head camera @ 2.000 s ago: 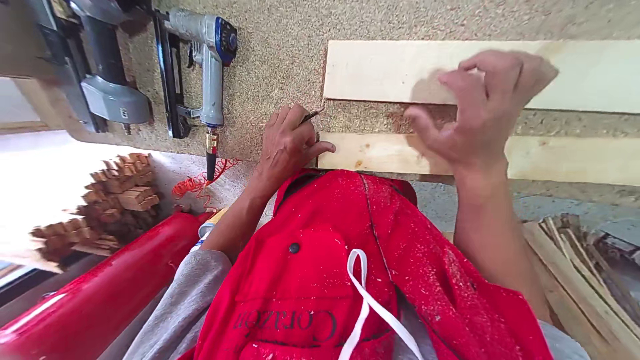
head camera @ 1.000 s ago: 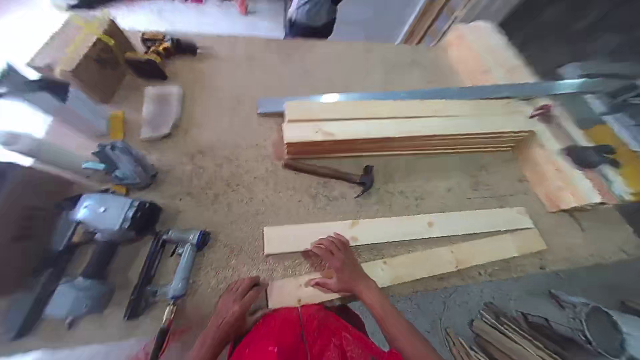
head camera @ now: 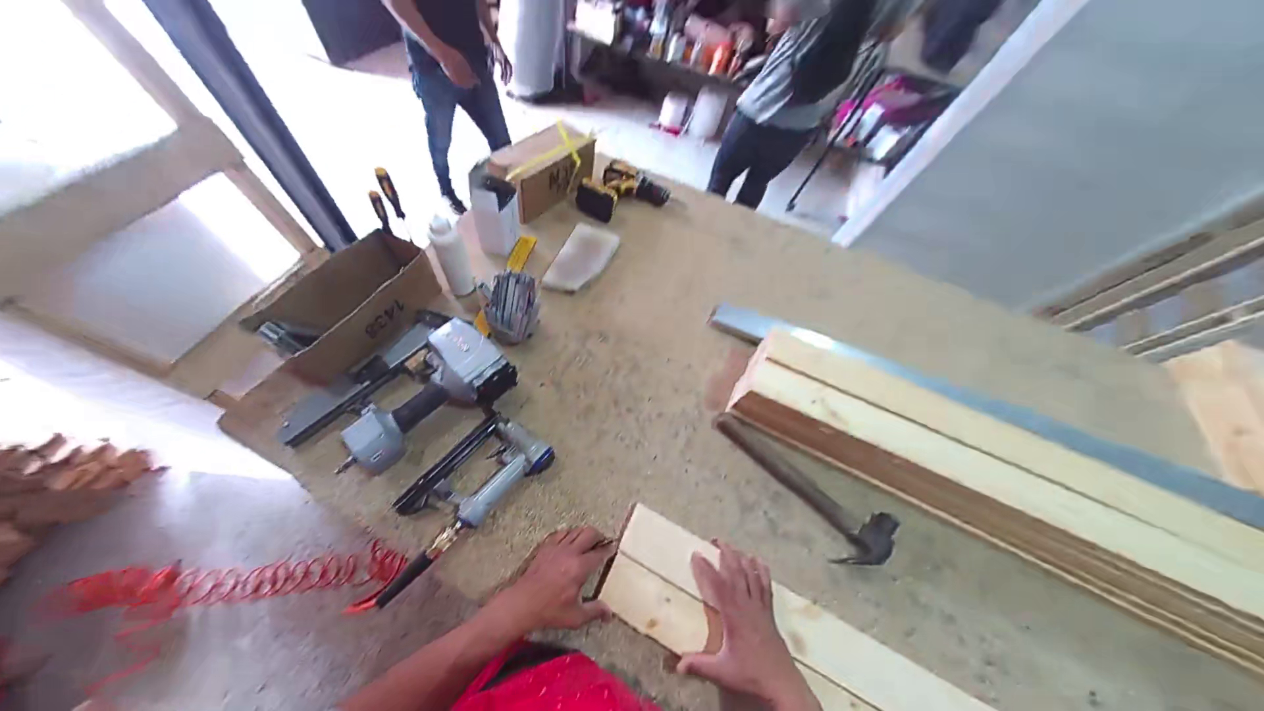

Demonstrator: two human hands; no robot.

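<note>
Two pale wooden boards, the far one [head camera: 825, 627] and the near one [head camera: 647, 604], lie side by side with their long edges together at the table's near edge. My left hand [head camera: 561, 581] is at their left ends, a thin dark object, perhaps a nail or pencil, by its fingertips. My right hand [head camera: 739, 624] lies across both boards, thumb at the near edge and fingers at the far one. Beyond them a claw hammer [head camera: 800, 484] lies beside a stack of boards [head camera: 918, 449]. Two pneumatic nailers, the larger [head camera: 425, 390] and the smaller [head camera: 484, 474], lie to the left.
A metal straightedge [head camera: 987, 405] runs behind the stack. A cardboard box [head camera: 346, 296], white bottle [head camera: 451, 257], taped carton [head camera: 553, 173] and cordless drill [head camera: 622, 188] stand along the left and back. A red coiled air hose [head camera: 267, 583] hangs at left. Two people stand beyond the table.
The two boards, apart at their left ends before, now lie together. My right hand has come down onto both of them. The view has swung up and to the left.
</note>
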